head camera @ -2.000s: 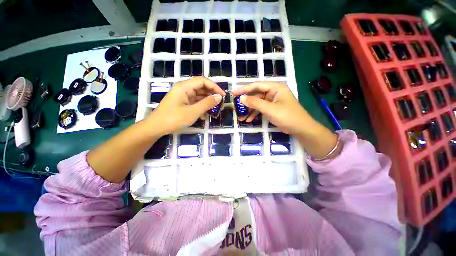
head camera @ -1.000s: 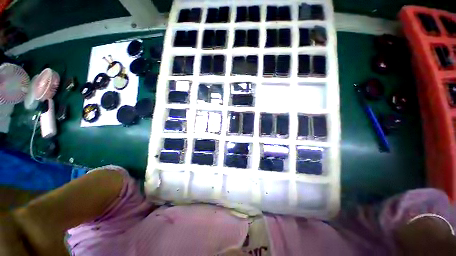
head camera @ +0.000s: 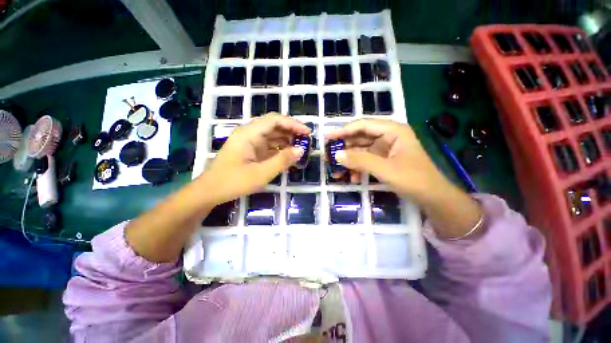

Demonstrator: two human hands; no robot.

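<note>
A white compartment tray [head camera: 305, 248] lies in front of me, most cells holding two dark glossy units side by side. My left hand [head camera: 258, 157] holds a small dark glossy unit [head camera: 302, 149] between thumb and fingers above the tray's middle. My right hand [head camera: 382, 157] holds a similar dark unit [head camera: 336, 151] just to the right of it, a small gap between them. Both units are tilted and show bluish-white reflections. My hands and wrists hide several cells of the middle rows. The nearest row shows no units.
A salmon-red compartment tray [head camera: 549, 194] with similar units is at the right. A blue pen [head camera: 457, 166] and dark red-black round pieces [head camera: 457, 96] lie between the trays. Black round parts [head camera: 132, 153] sit on white paper [head camera: 115, 102] at left, with a pink handheld fan [head camera: 45, 136] beyond.
One second ago both hands were low and away from the tray; now both are over its middle, each holding a unit. The camera view has shifted too.
</note>
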